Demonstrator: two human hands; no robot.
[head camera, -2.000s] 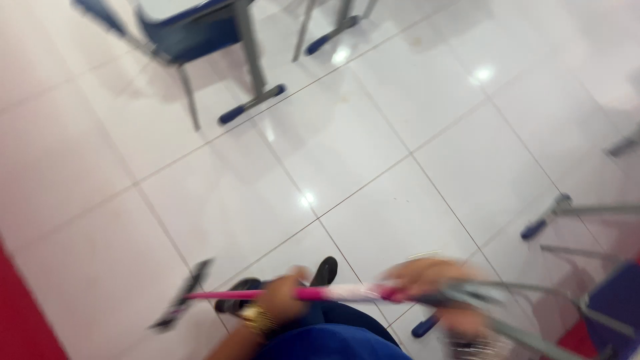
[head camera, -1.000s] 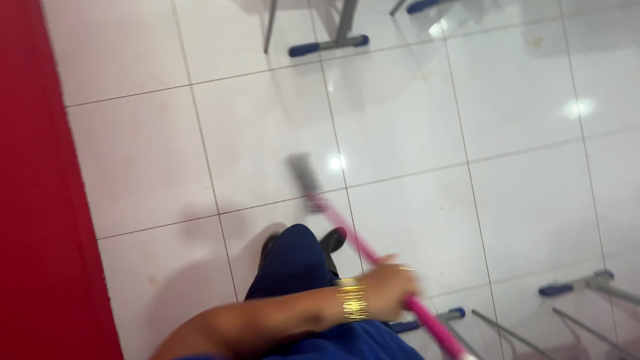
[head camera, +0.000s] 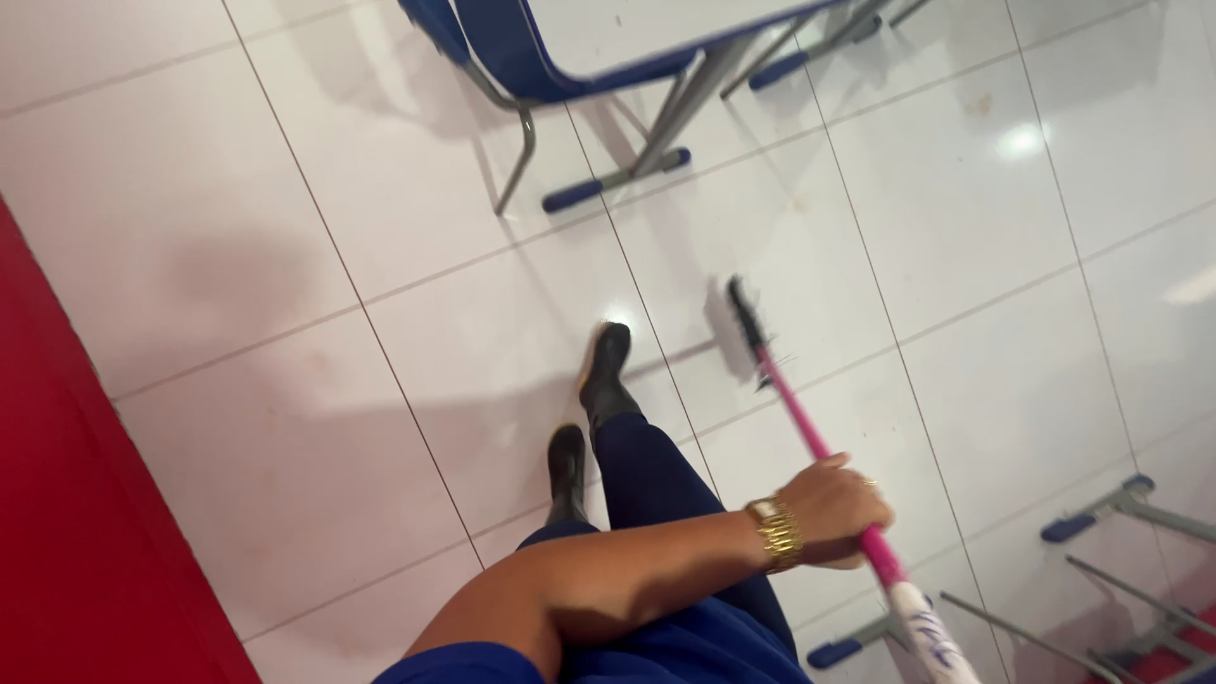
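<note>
My left hand (head camera: 836, 511), with a gold watch (head camera: 774, 535) at its wrist, is closed around the pink handle of a broom (head camera: 801, 415). The dark bristled head (head camera: 746, 318) points away from me, over the white tiled floor, and its shadow lies beside it. White wrapping with writing (head camera: 926, 627) covers the handle below my left hand and runs out of the frame at the bottom. My right hand is not in view. My black boots (head camera: 604, 366) stand left of the broom.
A desk with a blue edge (head camera: 627, 71) and a blue chair (head camera: 503, 47) stand ahead. More metal furniture legs with blue feet (head camera: 1069, 527) are at the lower right. A red surface (head camera: 85, 494) runs along the left side.
Two seconds ago both hands were on the broom handle; now only my left hand shows on it. The view has shifted, bringing the desk and chair in at the top since one second ago.
</note>
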